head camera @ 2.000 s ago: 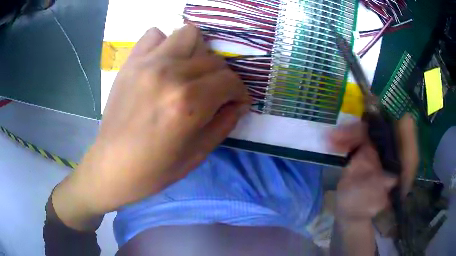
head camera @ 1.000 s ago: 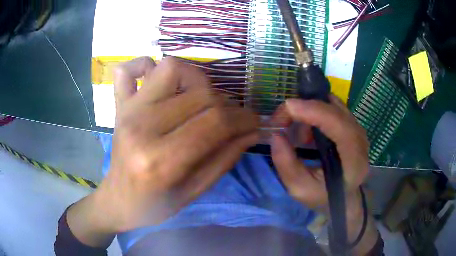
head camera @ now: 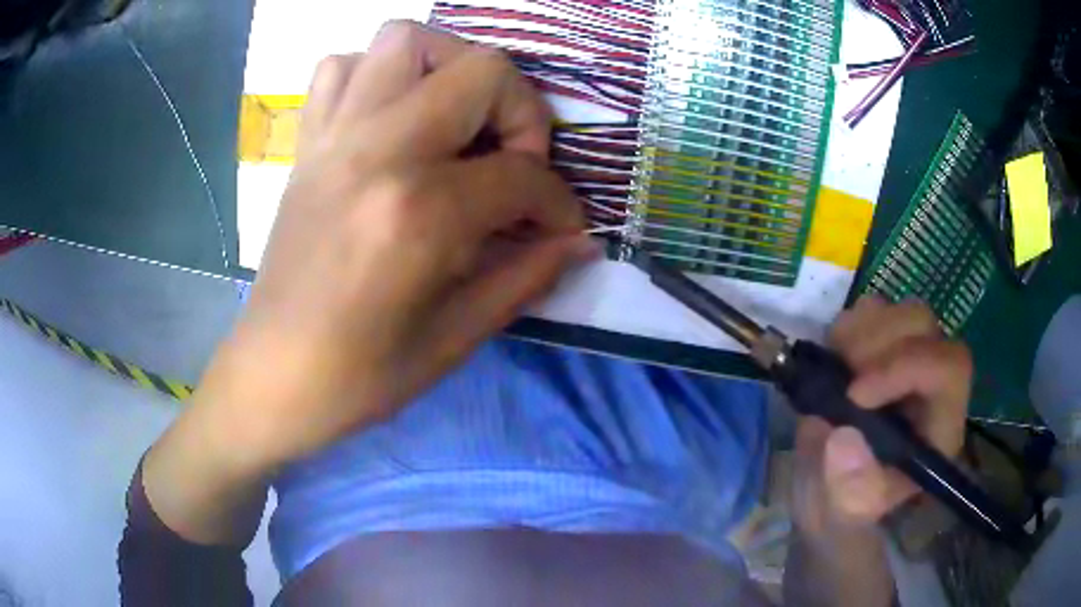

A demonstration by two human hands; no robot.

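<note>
The green circuit board panel (head camera: 741,142) lies on the white sheet (head camera: 848,160), with a row of red and dark wire leads (head camera: 557,42) along its left edge. My left hand (head camera: 415,225) is over the sheet, its thumb and fingertips pinched at the panel's lower left corner. A short lead end seems to be between them, mostly hidden by the fingers. My right hand (head camera: 889,409) holds the soldering iron (head camera: 818,379) by its black handle. The iron's tip is at the panel's lower left corner, close beside my left fingertips.
Loose red and dark leads (head camera: 910,59) lie right of the panel. A bare green panel (head camera: 936,231) and a dark item with a yellow label (head camera: 1028,208) are at the right. Amber tape (head camera: 839,225) crosses the sheet. The dark table edge (head camera: 640,344) runs before the wearer's blue clothing (head camera: 533,427).
My hands, close together a second ago, have moved apart. The iron has swung from pointing up over the panel to pointing left, its tip now at the lower left corner by my left fingertips.
</note>
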